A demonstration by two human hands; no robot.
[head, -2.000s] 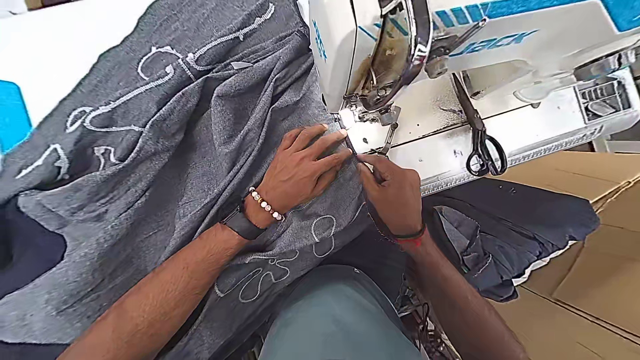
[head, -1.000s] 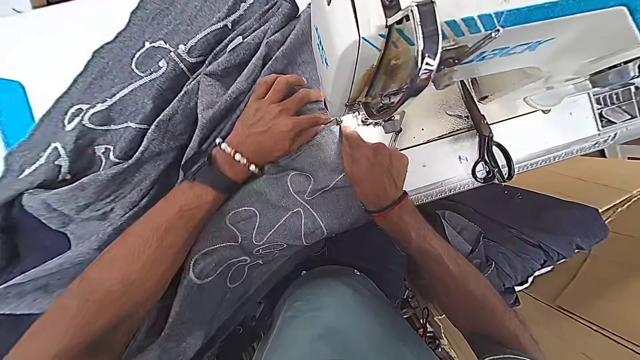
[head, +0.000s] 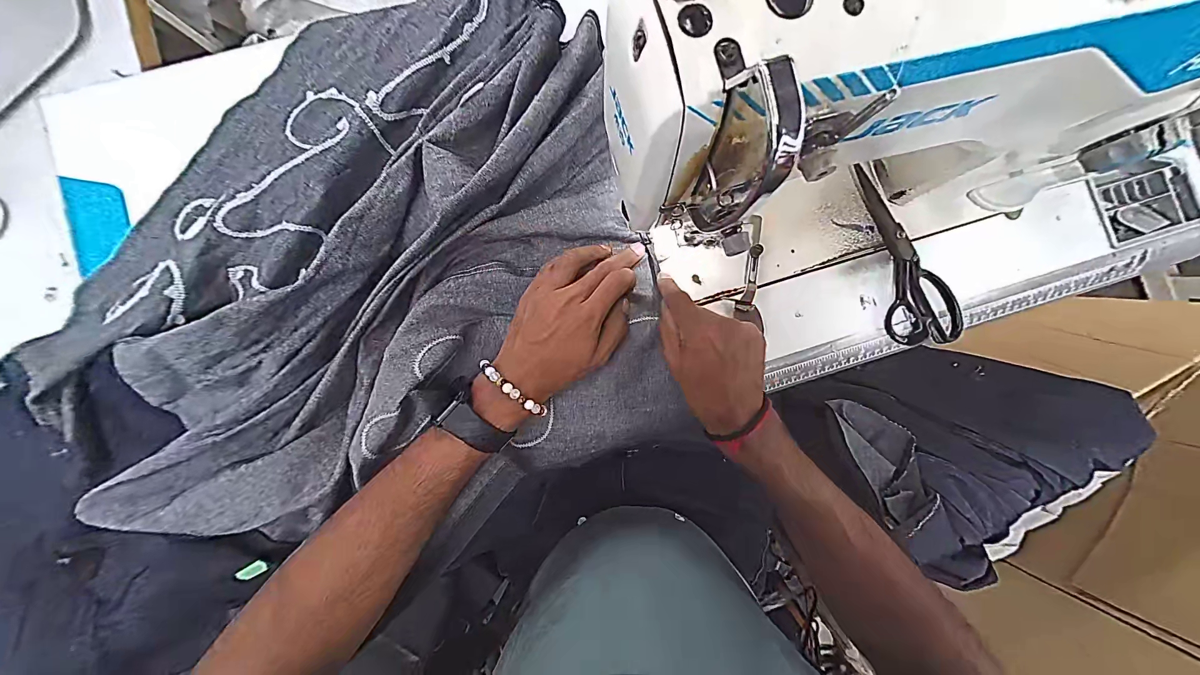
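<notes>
A grey fabric piece [head: 525, 225] with white looped cord embroidery lies bunched to the left of a white and blue Jack sewing machine [head: 656, 103]. Its edge runs beside the presser foot area [head: 670, 234]. My left hand [head: 572, 319] rests on the fabric, fingertips pressed close to the needle area. Just right of it, my right hand [head: 712, 356] pinches the dark fabric edge between thumb and fingers. Black-handled scissors [head: 907, 272] lie on the machine bed, right of my right hand.
A measuring scale strip [head: 844, 366] runs along the front table edge. Dark folded fabric [head: 1012, 431] hangs below it, over brown cardboard [head: 1116, 534]. A compartmented tray [head: 1148, 202] sits at the right. More dark cloth [head: 103, 591] lies at the lower left.
The fabric under my hands has shifted, and less of the embroidery near my lap shows than a second ago. My right hand has drawn back from the needle area along the fabric edge.
</notes>
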